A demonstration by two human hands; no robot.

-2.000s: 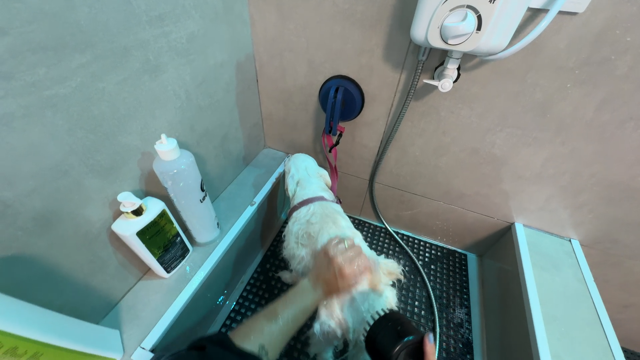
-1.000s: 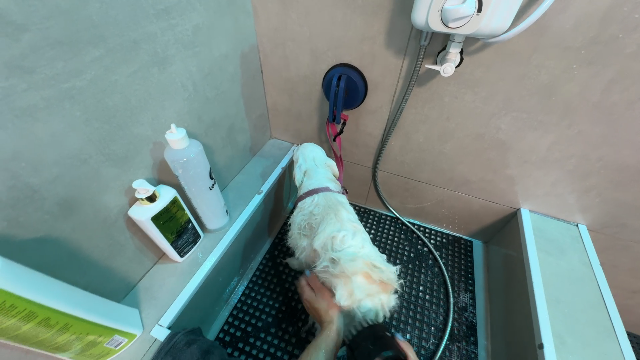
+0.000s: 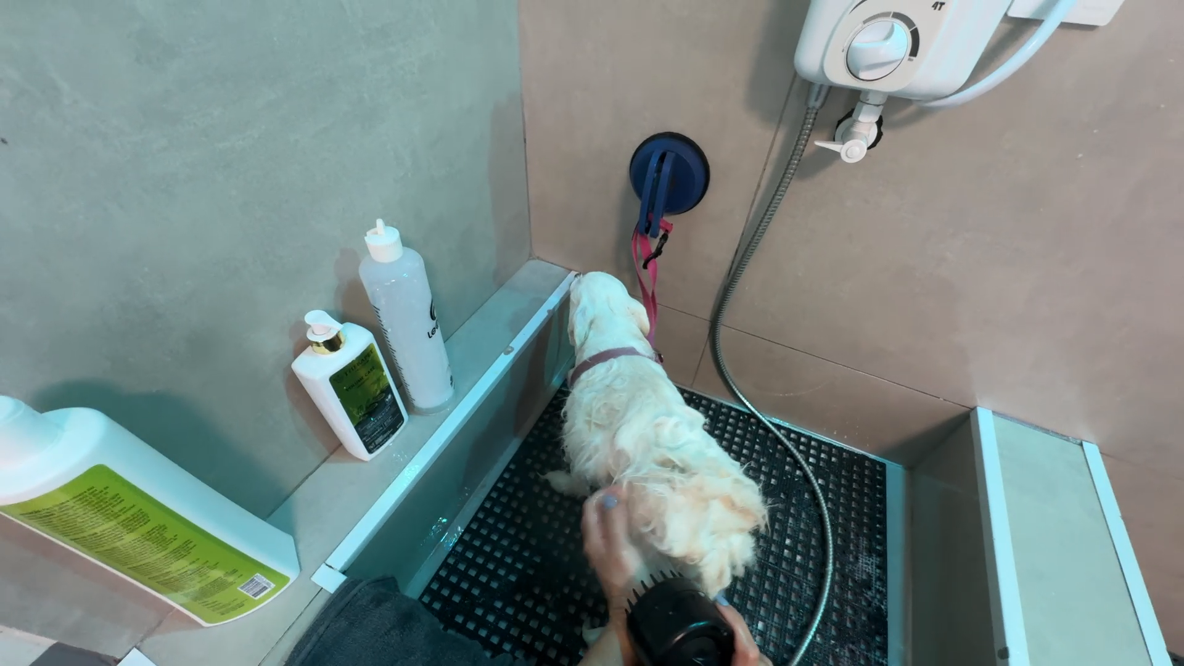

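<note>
A wet white dog (image 3: 638, 425) with a purple collar (image 3: 610, 359) stands on the black grid mat, its head toward the far left corner. My left hand (image 3: 610, 546) lies against the dog's left flank and hind leg, fingers pointing up. My right hand (image 3: 740, 638), mostly cut off by the lower edge, is around a black shower head with bristle-like tines (image 3: 678, 622), close behind the dog's rump. A pink leash (image 3: 647, 277) runs from the dog to a blue suction-cup holder (image 3: 670, 176) on the wall.
A metal shower hose (image 3: 768, 222) hangs from a white water heater (image 3: 897, 46). A clear bottle (image 3: 407, 324), a white pump bottle (image 3: 351, 388) and a large white-and-green bottle (image 3: 148, 527) stand on the left ledge (image 3: 462, 370). Dark cloth (image 3: 379, 629) lies at the lower left.
My left hand has moved from the dog's back to its left side. The black shower head, at the dog's right rear two seconds ago, is now behind its rump.
</note>
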